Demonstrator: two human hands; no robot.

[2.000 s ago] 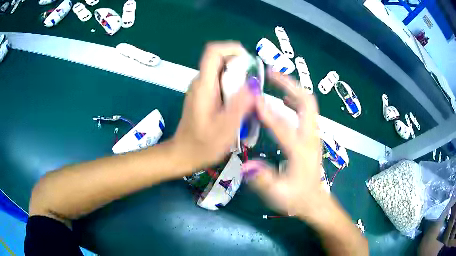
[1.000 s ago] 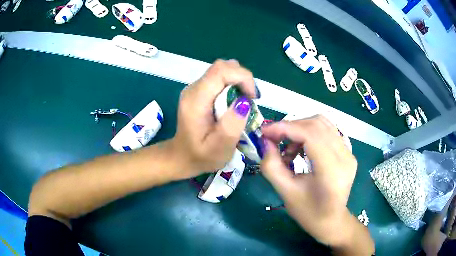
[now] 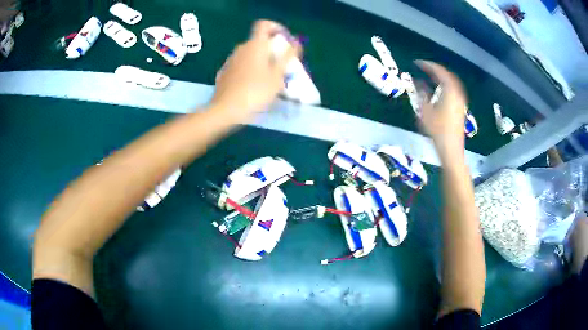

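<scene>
My left hand (image 3: 250, 76) is raised over the conveyor side of the rail, closed on a blurred white car body shell (image 3: 300, 82). My right hand (image 3: 445, 106) is over the belt, fingers curved beside a white base plate (image 3: 410, 90); blur hides whether it holds anything. On the bench lie two wired shells at centre, one (image 3: 265, 224) with a green circuit board (image 3: 236, 224) beside it. Several more wired shells (image 3: 389, 213) lie right of them, with red leads and a green board. Another shell (image 3: 161, 188) is partly hidden under my left forearm.
A pale metal rail (image 3: 193, 97) separates bench and belt. The belt (image 3: 342, 19) carries shells (image 3: 84, 37) and base plates (image 3: 143, 77). A clear bag of small white parts (image 3: 509, 216) lies at right. Parts of other people show at the right edge and top left.
My hands have moved apart and forward from over the bench, my left with the shell towards the belt, my right over the belt. The wired shells beneath are now uncovered.
</scene>
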